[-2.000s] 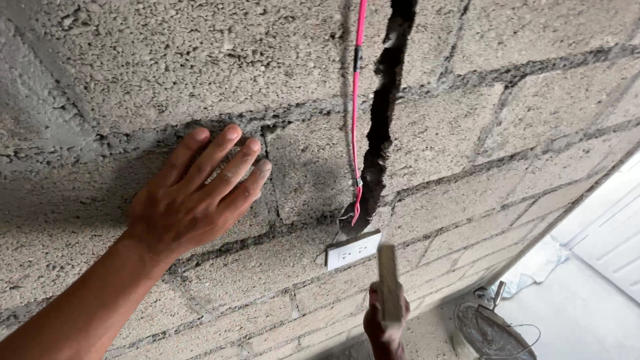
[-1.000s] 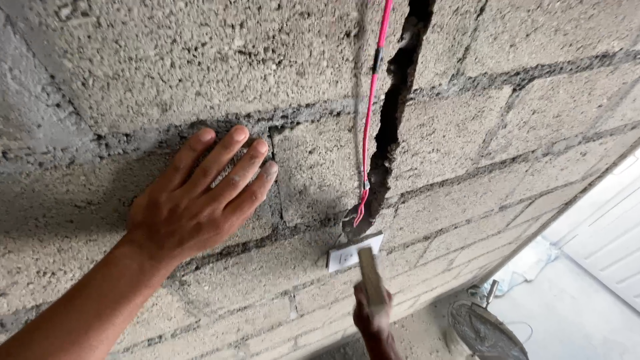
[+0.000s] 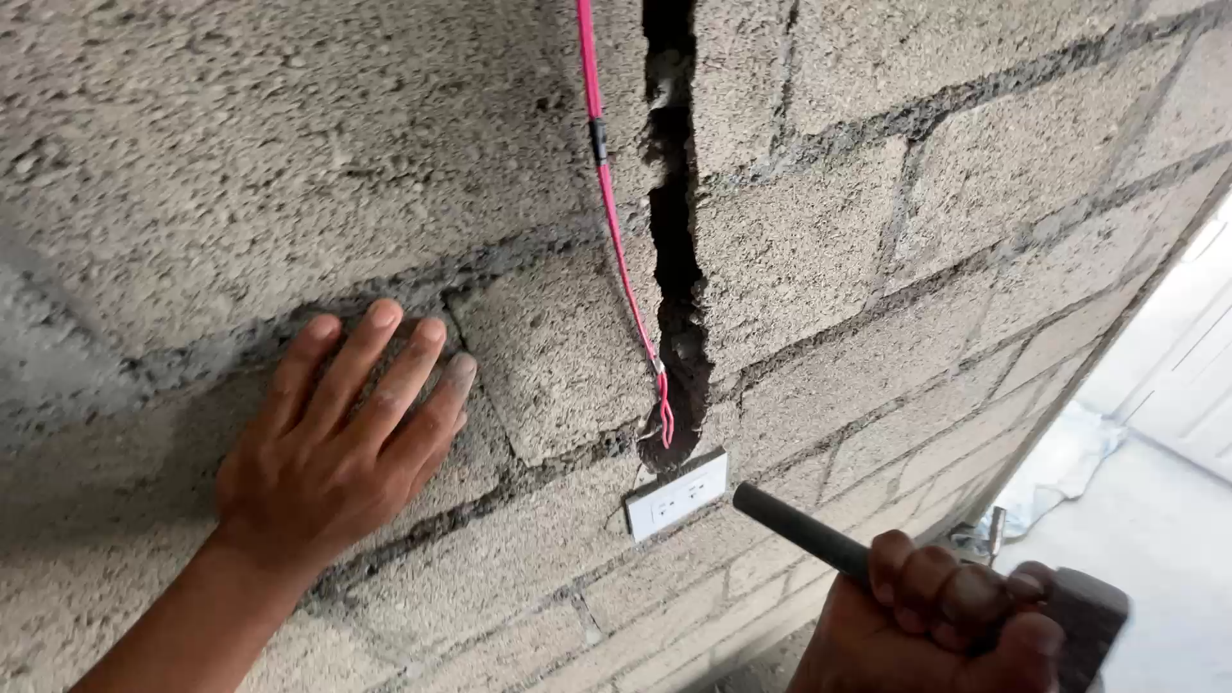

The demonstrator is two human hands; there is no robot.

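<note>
My left hand (image 3: 332,452) lies flat on the concrete block wall (image 3: 568,337), fingers spread, holding nothing. At the lower right, my right hand (image 3: 943,616) is closed around a hand tool (image 3: 804,525) with a dark bar-like handle and a blocky end, perhaps a hammer; its handle points at the outlet. A white electrical outlet with its cover plate (image 3: 679,496) is set in the wall between my hands, touched by neither. Above it, pink wires (image 3: 616,221) with a dark tape band hang beside a rough vertical channel (image 3: 679,241) cut in the blocks.
Beyond the wall's edge at right are a pale floor (image 3: 1155,539) and a white panelled door or gate (image 3: 1193,385). Crumpled plastic sheeting (image 3: 1054,472) lies by the wall. A metal handle (image 3: 996,534) shows behind my right hand.
My right hand has come up and to the right from below the outlet, and the tool in it is now turned with its handle toward the outlet. My left hand stays on the wall.
</note>
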